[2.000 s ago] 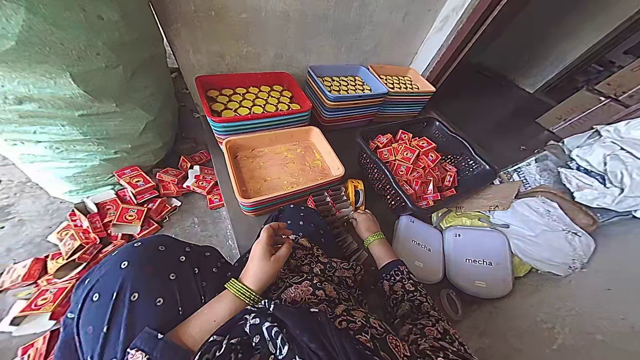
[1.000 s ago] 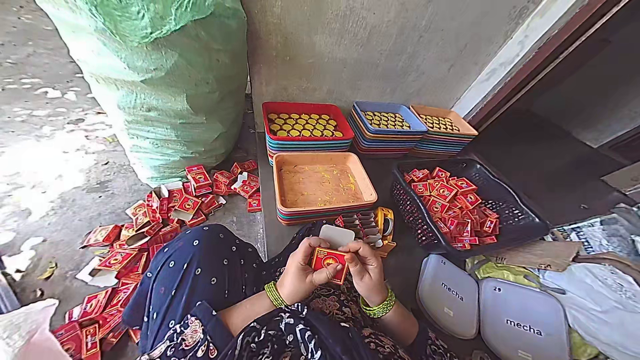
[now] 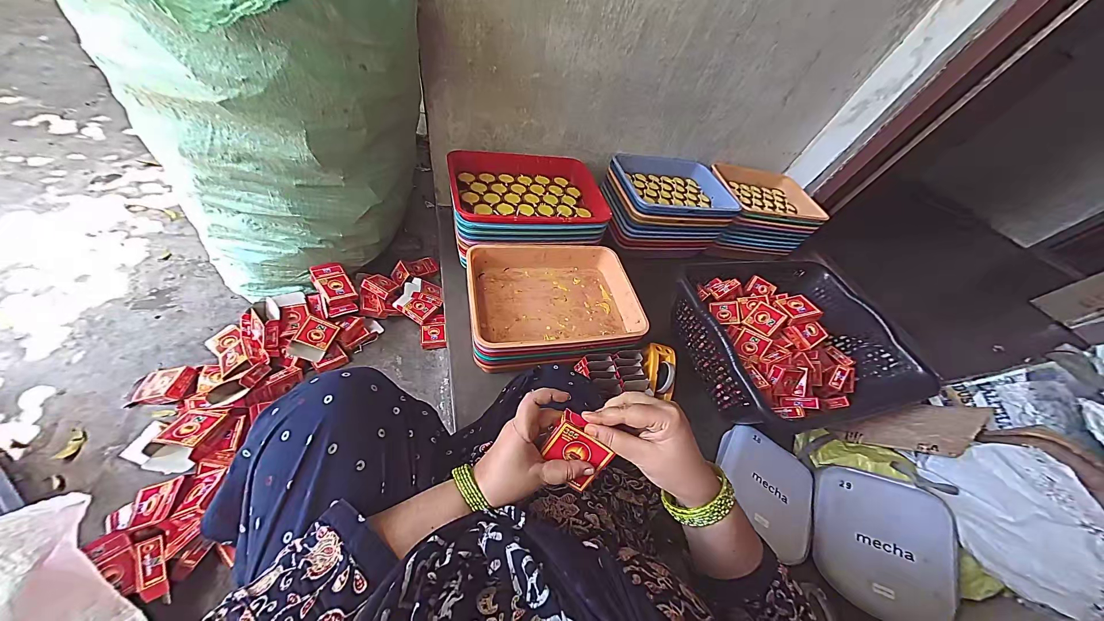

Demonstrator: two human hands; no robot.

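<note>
Above my lap, my left hand (image 3: 522, 453) holds a small red printed cardboard box (image 3: 576, 450) by its sides. The fingertips of my right hand (image 3: 647, 435) grip the same box at its upper end, where a red flap shows. Just beyond my hands lie a compartmented holder (image 3: 614, 369) and a yellow-handled tool (image 3: 661, 369), partly hidden. Many similar red boxes (image 3: 315, 335) lie heaped on the floor at the left, some with their flaps open. More red boxes (image 3: 766, 319) fill part of a black plastic basket (image 3: 888, 345) at the right.
Stacked trays, the top one orange (image 3: 552, 302), stand ahead. Behind are stacks topped by red (image 3: 595, 185), blue (image 3: 733, 198) and orange (image 3: 815, 207) trays holding yellow-topped round pieces. A large green sack (image 3: 293, 129) stands at the left, grey lidded containers (image 3: 887, 539) at the right.
Two seconds ago my hands were apart, the right by the yellow-handled tool; now both are on a red box. The box's pale flap, raised one second ago, no longer shows. The view has shifted.
</note>
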